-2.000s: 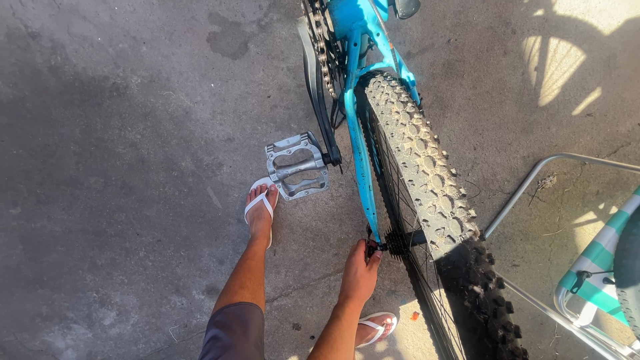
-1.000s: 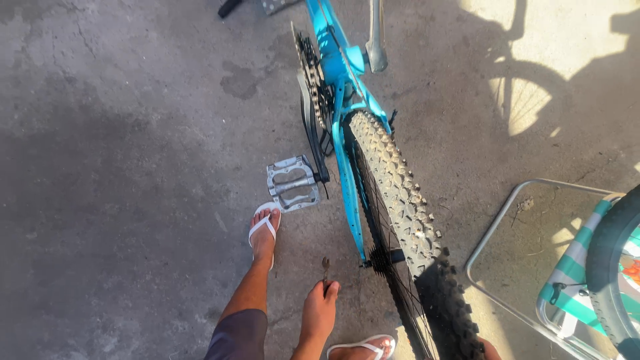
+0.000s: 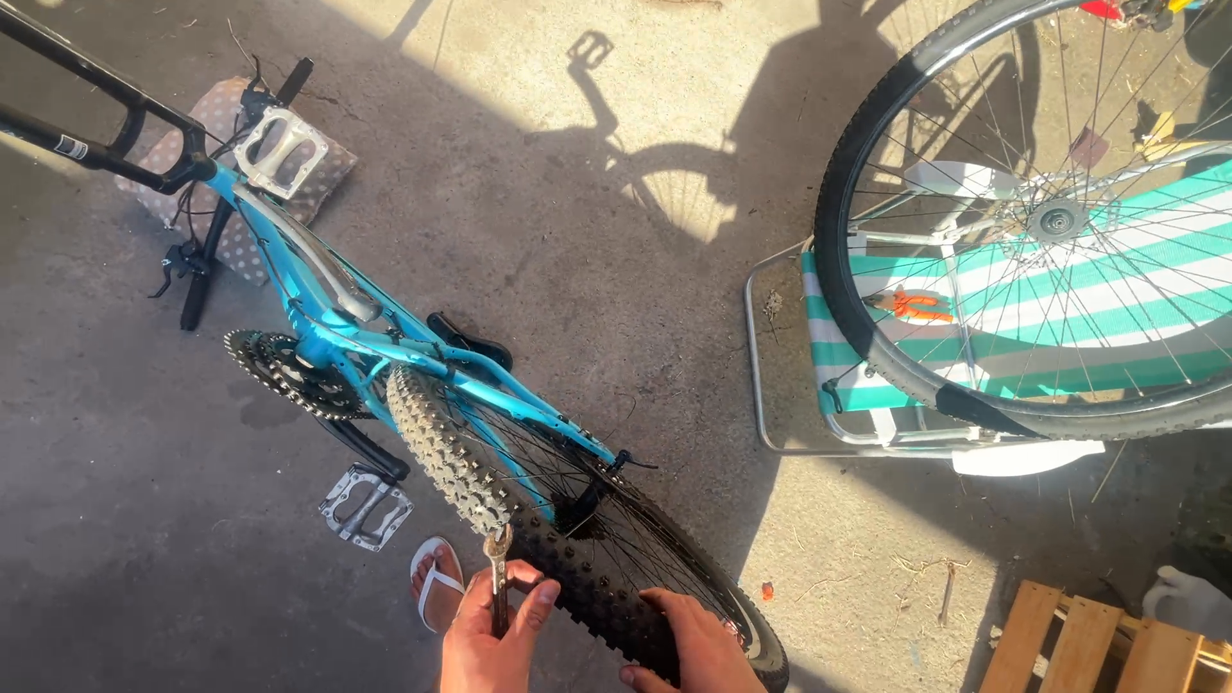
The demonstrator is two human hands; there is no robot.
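In the lower middle of the head view, my left hand [image 3: 496,621] holds a metal wrench [image 3: 498,568] upright, its head in front of the knobby rear tire [image 3: 448,452]. My right hand [image 3: 698,640] lies against the lower part of the same tire, fingers spread around it. The blue bicycle frame [image 3: 385,337] is upside down, with the rear wheel fitted between its stays. The rear axle lever [image 3: 626,460] shows beside the hub. A chainring [image 3: 289,371] and a metal pedal [image 3: 366,508] are at the left.
A detached wheel [image 3: 866,337] lies over a green-and-white striped folding chair [image 3: 1107,250], with orange-handled pliers [image 3: 914,305] on the chair. The handlebar [image 3: 197,289] rests by a dotted cushion [image 3: 241,250]. A wooden slatted crate [image 3: 1078,640] stands lower right. A foot in a white flip-flop [image 3: 438,582] is near the pedal.
The left hand has left the rear hub, where it was two seconds ago, and now has the wrench at the tire. The right hand has come onto the tire. The view has swung right.
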